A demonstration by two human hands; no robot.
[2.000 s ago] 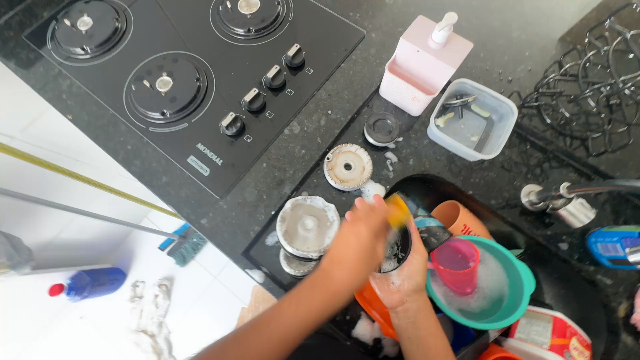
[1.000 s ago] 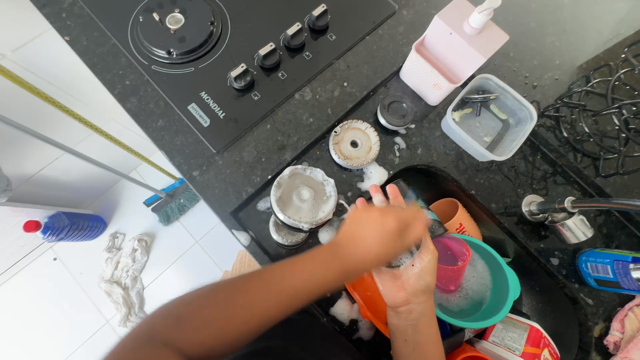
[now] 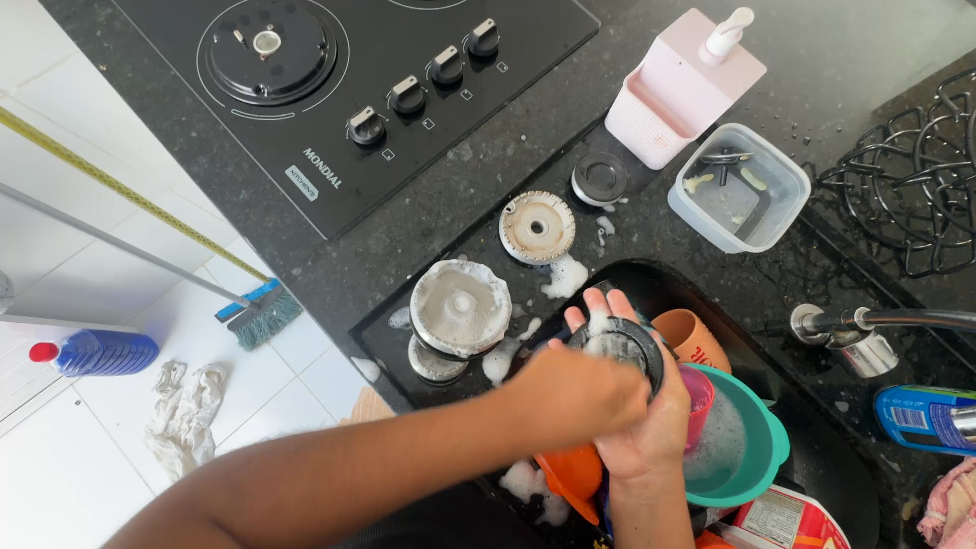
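Note:
My right hand [image 3: 648, 427], palm up over the sink's edge, holds a soapy black round burner part [image 3: 644, 343]. My left hand [image 3: 587, 389], blurred, is closed over it; a yellow sponge showed there earlier, but now my fingers mostly hide what is between. Foam clings to the burner part. To the left, on the wet dark stone counter, a large foamy burner piece [image 3: 460, 309] rests partly over a smaller metal one [image 3: 435, 360]. Above them lie a notched burner ring [image 3: 537, 227] and a small round piece with a black top [image 3: 600, 179].
The sink holds a teal bowl [image 3: 736, 465], a pink cup [image 3: 698, 404], an orange-brown cup [image 3: 690, 339] and an orange item [image 3: 572, 473]. Around it stand a faucet [image 3: 862, 335], pink soap dispenser [image 3: 679, 84], plastic tub [image 3: 740, 187], wire grates [image 3: 915, 175] and black cooktop [image 3: 305, 122].
The yellow sponge seen at my left hand two seconds ago is now out of sight. The black burner part shows more plainly in my right palm. The view has shifted closer to the sink.

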